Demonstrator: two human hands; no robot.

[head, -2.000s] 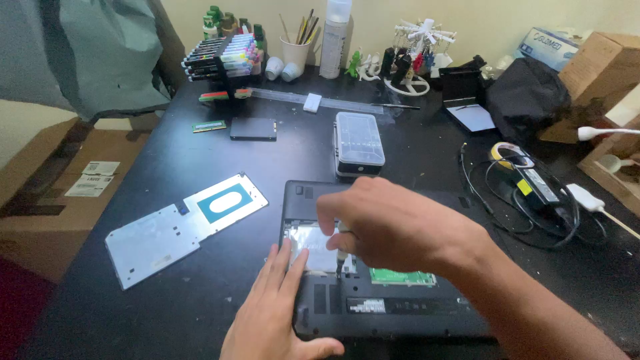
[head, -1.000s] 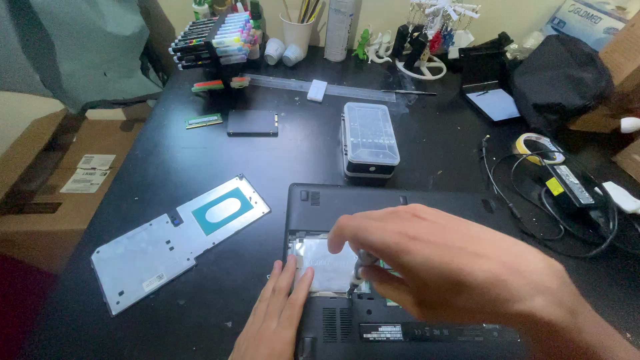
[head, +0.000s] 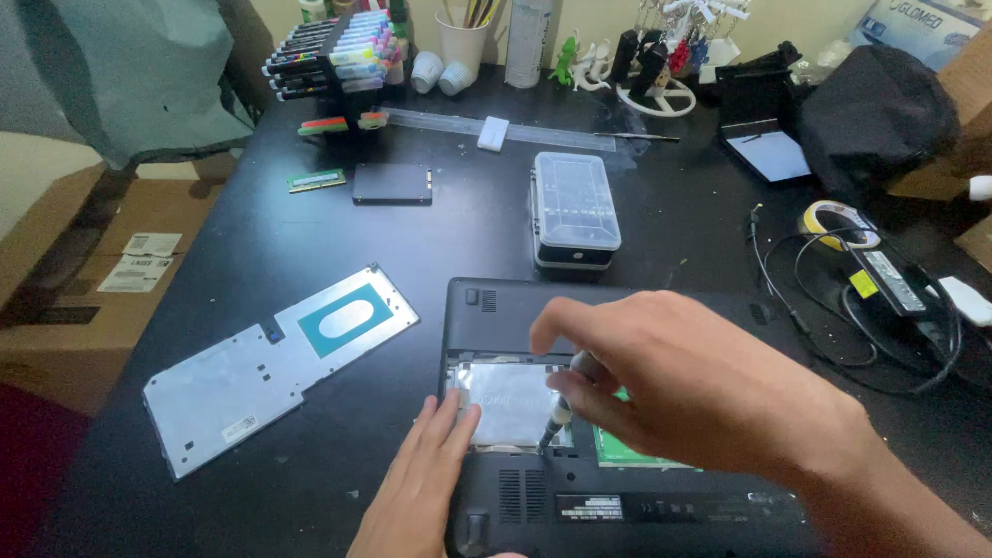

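A black laptop (head: 511, 314) lies upside down, its underside bay uncovered. In the bay sits a silver hard drive (head: 504, 403), and a green circuit board (head: 632, 453) shows to its right, partly under my hand. My right hand (head: 651, 372) grips a screwdriver (head: 559, 418) by its handle, tilted, with its tip at the lower right corner of the drive. My left hand (head: 430, 473) lies spread on the laptop's left edge, fingertips at the drive's left side. A metal cover plate (head: 225, 395) with a teal patch rests left of the laptop.
Behind the laptop stands a clear-lidded case (head: 577, 205). A memory module (head: 316, 181) and a dark 2.5-inch drive (head: 392, 184) lie back left. A coiled power adapter (head: 887, 283) and a tape roll (head: 841, 225) are at right, a ruler (head: 434, 125) and marker rack (head: 333, 58) at the back.
My right hand stays around the screwdriver over the bay, its fingers shifting about the handle. My left hand remains at the laptop's left edge.
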